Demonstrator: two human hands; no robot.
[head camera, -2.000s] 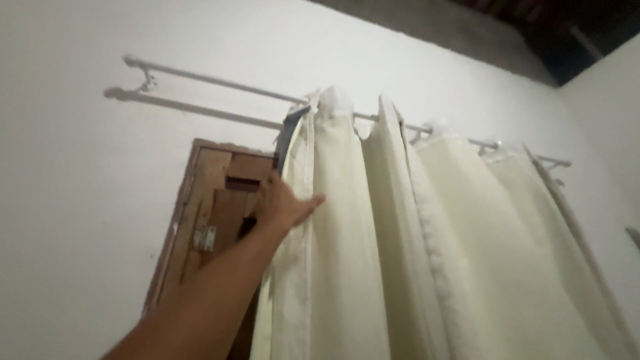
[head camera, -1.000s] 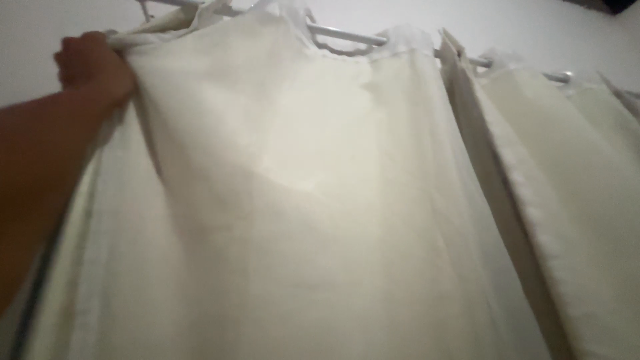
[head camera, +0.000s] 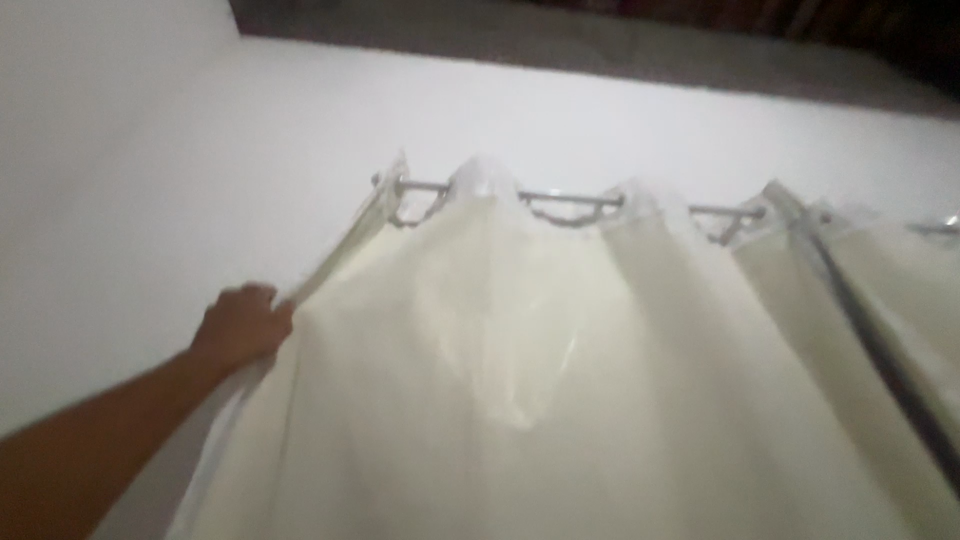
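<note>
My left hand (head camera: 244, 322) grips the left edge of a cream curtain (head camera: 480, 360), some way below the rod, and draws that edge out to the left. The curtain hangs in folds from a thin metal curtain rod (head camera: 570, 199), which passes through openings along its top. Near the rod's left end the curtain's upper corner slants down to my fingers. A dark strip runs down a fold on the right. My right hand is not in view.
A white wall (head camera: 150, 187) lies behind the rod and to the left. Above it runs a grey ledge (head camera: 525, 56), with a dark ceiling at the upper right. The picture is blurred.
Two seconds ago the curtain was bunched and a wooden shutter or door showed at its left; now the curtain is spread to the left and hides it. The view has shifted.
</note>
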